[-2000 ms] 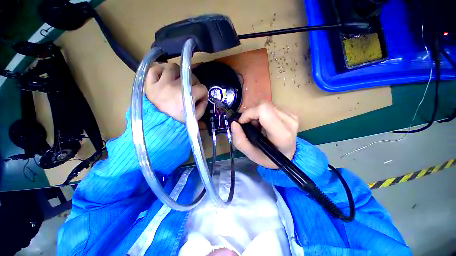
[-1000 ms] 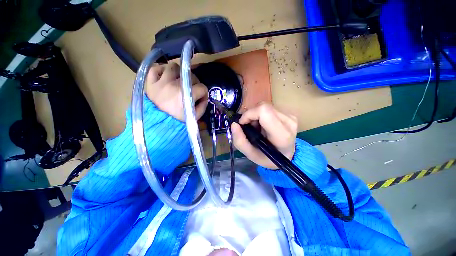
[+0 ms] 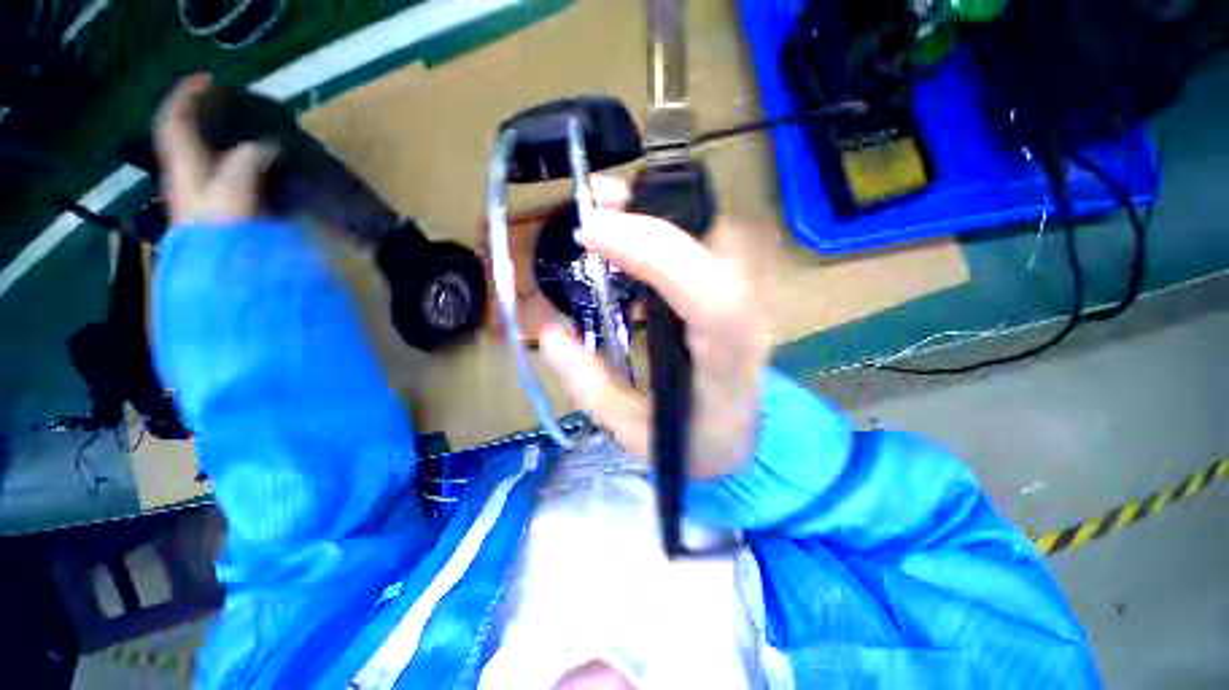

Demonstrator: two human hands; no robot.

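Note:
My left hand point(image 3: 209, 169) is blurred at the upper left, its fingers spread at the far cup of a black headband assembly point(image 3: 317, 175); whether it grips is unclear. That assembly's near earcup point(image 3: 446, 293) lies face up. My right hand point(image 3: 694, 303), blurred, holds the upright black soldering iron point(image 3: 671, 391) in front of the worked headset. The clear loops point(image 3: 500, 243) run from the black pad point(image 3: 573, 135) towards me, partly behind my right fingers. The black earcup point(image 3: 555, 263) on the orange-brown fixture point(image 3: 510, 290) is mostly hidden by the hand and loops.
A blue tray point(image 3: 809, 227) at the right holds a yellow sponge point(image 3: 883, 171) and dark equipment. Black cords and a thin silver strand hang beside it. More black headset parts point(image 3: 115, 357) lie at the left. Yellow-black tape point(image 3: 1139, 510) marks the grey floor.
My left hand has left the earcup and moved far left to the other headset. My right hand has lifted away from the joint, turning the iron upright. The view has shifted.

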